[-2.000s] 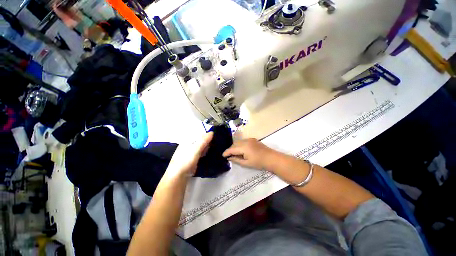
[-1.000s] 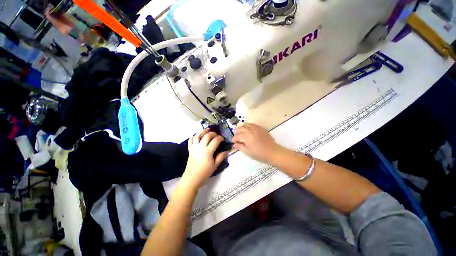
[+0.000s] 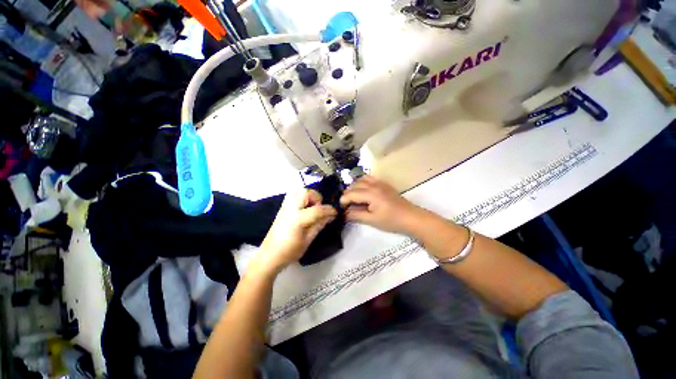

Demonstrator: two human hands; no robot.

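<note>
The black cloth end (image 3: 323, 243) lies under and in front of the presser foot (image 3: 342, 176) of the sewing machine (image 3: 400, 96). A long black part runs left from it to the garment body (image 3: 167, 296), which has light grey panels and black stripes. My left hand (image 3: 300, 220) is on the left side of the cloth, fingers pinched on it. My right hand (image 3: 374, 203) is at the cloth's right edge just below the foot, fingertips on it. The needle tip is too small to make out.
The blue lamp (image 3: 194, 170) hangs left of the machine head. Thread snips (image 3: 567, 109) lie right on the table. A printed ruler (image 3: 519, 186) runs along the front table edge. A yellow bar (image 3: 646, 72) is at far right. More black cloth (image 3: 141, 96) is piled behind left.
My left hand first came over the cloth from its left side, then drew its fingers into a pinch. More of the black end now shows below it. My right hand stays near the foot.
</note>
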